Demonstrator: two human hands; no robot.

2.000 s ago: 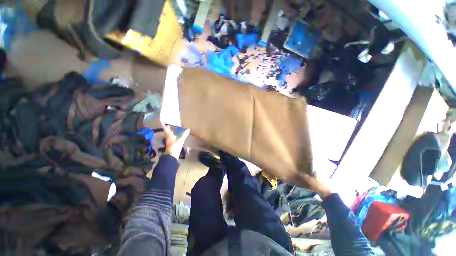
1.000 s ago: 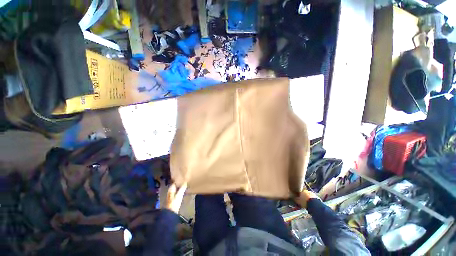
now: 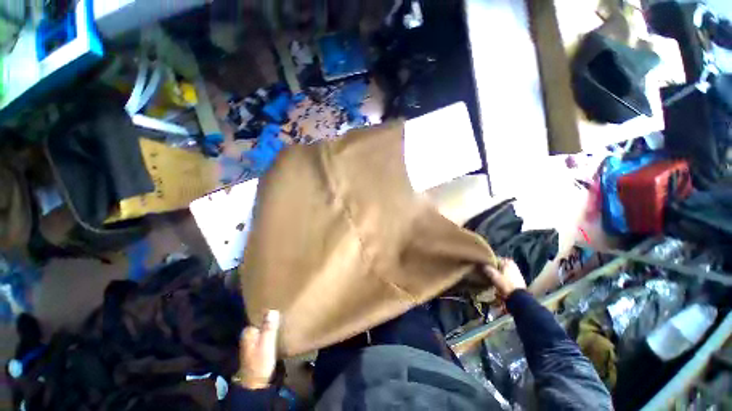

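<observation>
A tan-brown cloth piece (image 3: 329, 233) with a seam down its middle lies over a white board (image 3: 443, 146) in front of me. My left hand (image 3: 260, 350) is at its near left corner, with the cloth edge between thumb and fingers. My right hand (image 3: 502, 278) grips its right corner, which is pulled out to the right and bunched into folds. The cloth's far part rests on the board, whose white ends show on both sides.
A dark garment pile (image 3: 152, 337) is on the floor at left. A yellow-brown carton (image 3: 168, 181) with dark cloth (image 3: 100, 160) over it stands behind. Blue and black scraps lie beyond the board. A red basket (image 3: 654, 193) and clear plastic bags (image 3: 634, 309) are at right.
The cloth was first held stretched at a slant, then lay square over the board. Now its right corner is drawn outward and folded, and my left hand is lower and further left than one second ago.
</observation>
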